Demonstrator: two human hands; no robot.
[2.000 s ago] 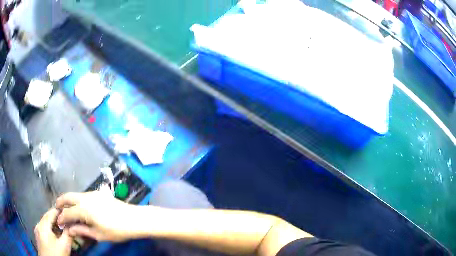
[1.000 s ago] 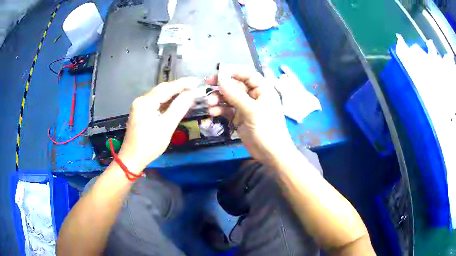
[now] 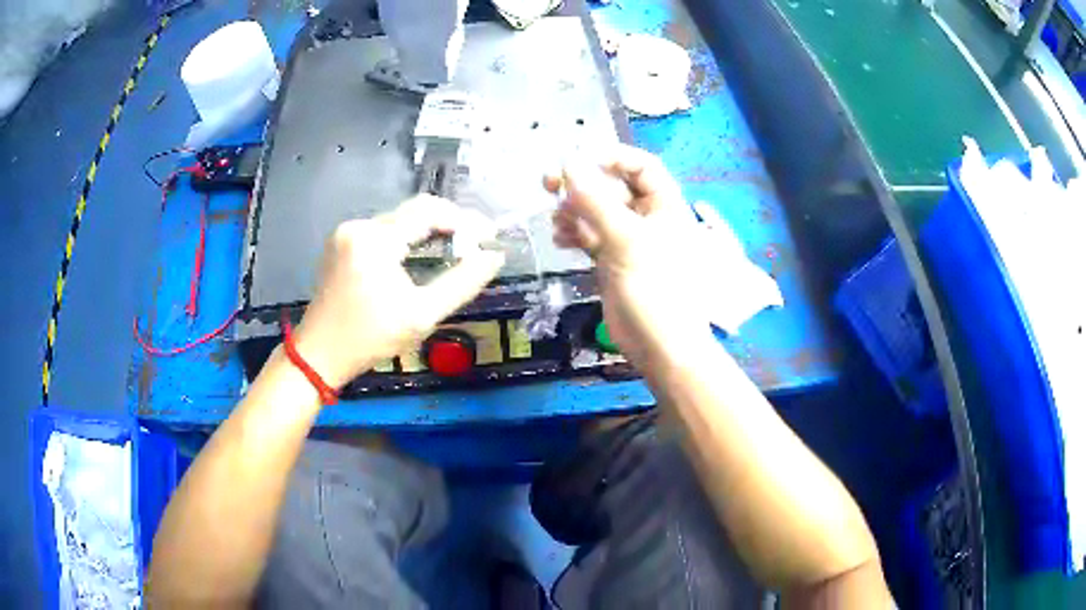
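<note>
A small pale corded part, blurred, is between my two hands above the front of the grey base plate. Its thin white cord hangs in a bundle over the front panel. My left hand, with a red string at the wrist, pinches at the part's left side. My right hand has its fingers curled at the other side. The fingers partly hide the part. The metal fixture is behind my left hand, below the press head.
The red button and part of a green button show on the front panel. A white roll and multimeter are left. A round white item and white glove are right. Blue bins stand at left and right.
The view has swung back from the right side to the machine. Since one second ago, my hands have moved slightly apart, and the cord bundle hangs farther right in the picture.
</note>
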